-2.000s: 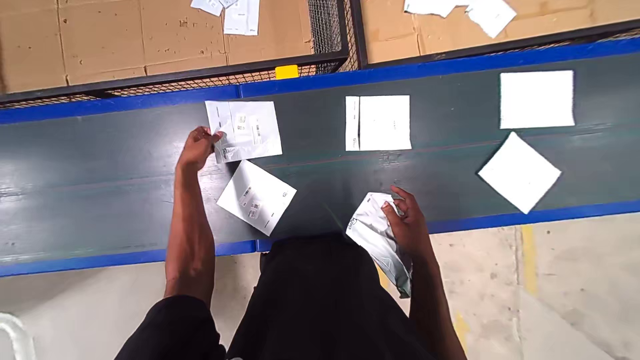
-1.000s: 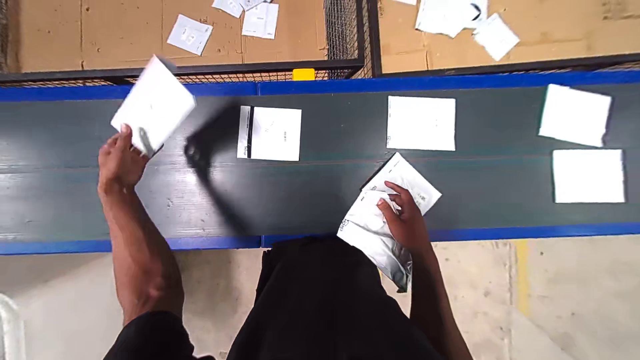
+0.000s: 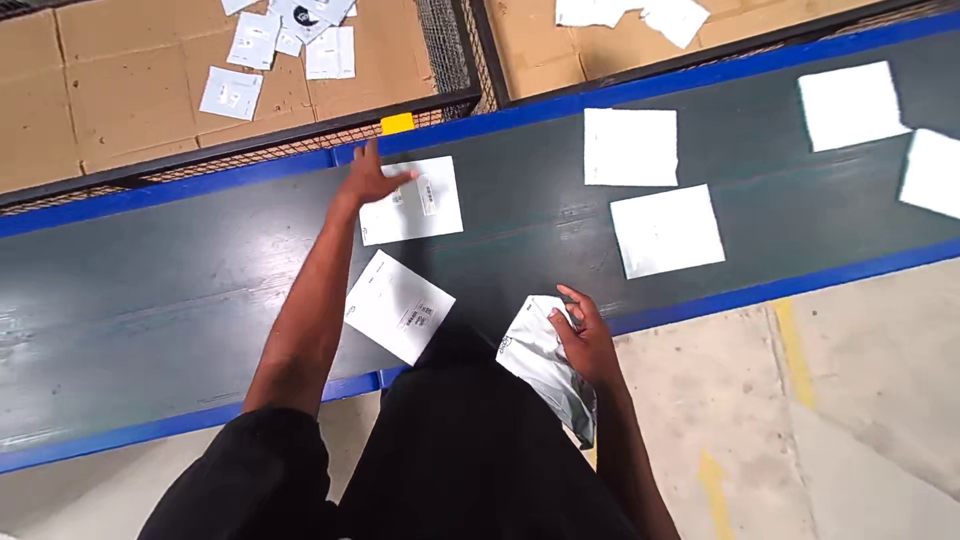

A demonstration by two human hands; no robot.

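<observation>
My left hand (image 3: pixel 375 178) reaches over the dark conveyor belt (image 3: pixel 187 262), fingers apart, above the upper left part of a white mailer (image 3: pixel 442 196) that bears labels. Whether it touches the mailer I cannot tell. Nearer to me lies another white mailer (image 3: pixel 399 307), turned at an angle. My right hand (image 3: pixel 589 337) holds a crumpled white plastic mailer (image 3: pixel 536 349) at the belt's near edge; its lower end hangs over that edge. Farther right, two white mailers (image 3: pixel 630 148) (image 3: pixel 667 231) lie one behind the other.
Two more mailers (image 3: pixel 853 106) (image 3: pixel 930 174) lie at the belt's right. Blue rails (image 3: pixel 750 296) edge the belt. Beyond it stand wire-mesh containers with cardboard (image 3: pixel 135 90), several mailers (image 3: pixel 231 93) inside the left one and some in the right. A yellow tag (image 3: pixel 397 124) sits on the far frame.
The mailer my left hand held up a second ago is out of that hand, which now reaches toward the belt's far side. My right hand still has the crumpled mailer. The view has tilted.
</observation>
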